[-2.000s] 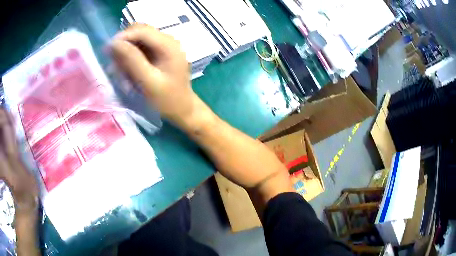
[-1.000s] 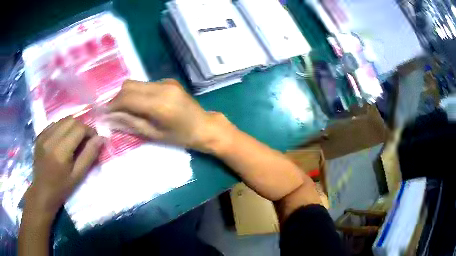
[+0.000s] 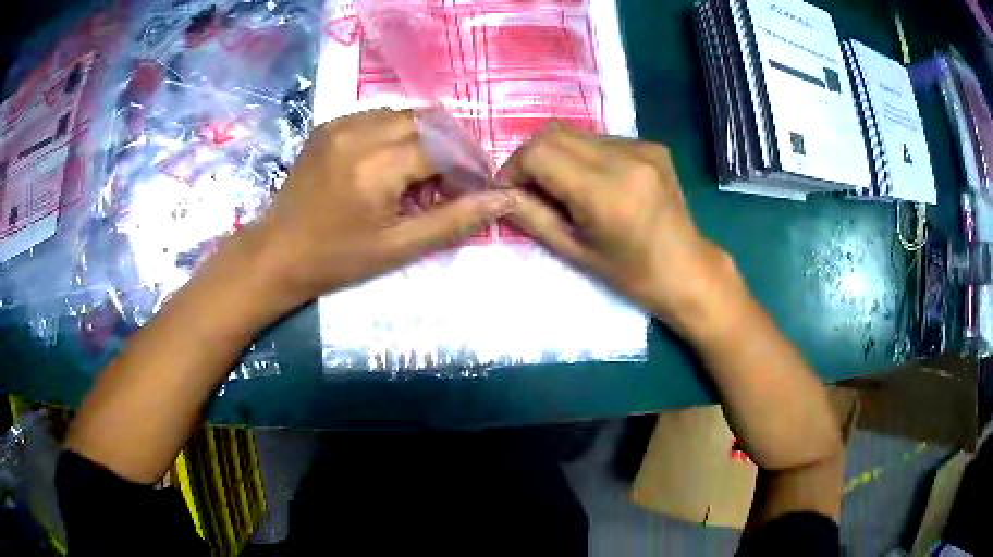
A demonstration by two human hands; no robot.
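Note:
A stack of clear plastic bags (image 3: 479, 316) with red print lies in front of me on the bench. My left hand (image 3: 365, 201) and my right hand (image 3: 599, 207) meet above it, fingertips close together. My left hand grips a thin pinkish-clear plastic bag (image 3: 419, 76) that rises up and left from the fingers. My right thumb and fingers pinch at the same spot, on its edge. What lies inside the bag, if anything, is hidden by the fingers and blur.
Filled bags (image 3: 207, 141) lie in a shiny heap at the left. Booklets (image 3: 800, 93) stand in two piles at the right, with a rubber band (image 3: 912, 226) beside them. A cardboard carton (image 3: 697, 468) and a yellow crate (image 3: 223, 484) are on the floor.
The view has swung left, so the stack is now central and the filled bags show. Both hands have come together, and a clear bag now shows raised above the left hand.

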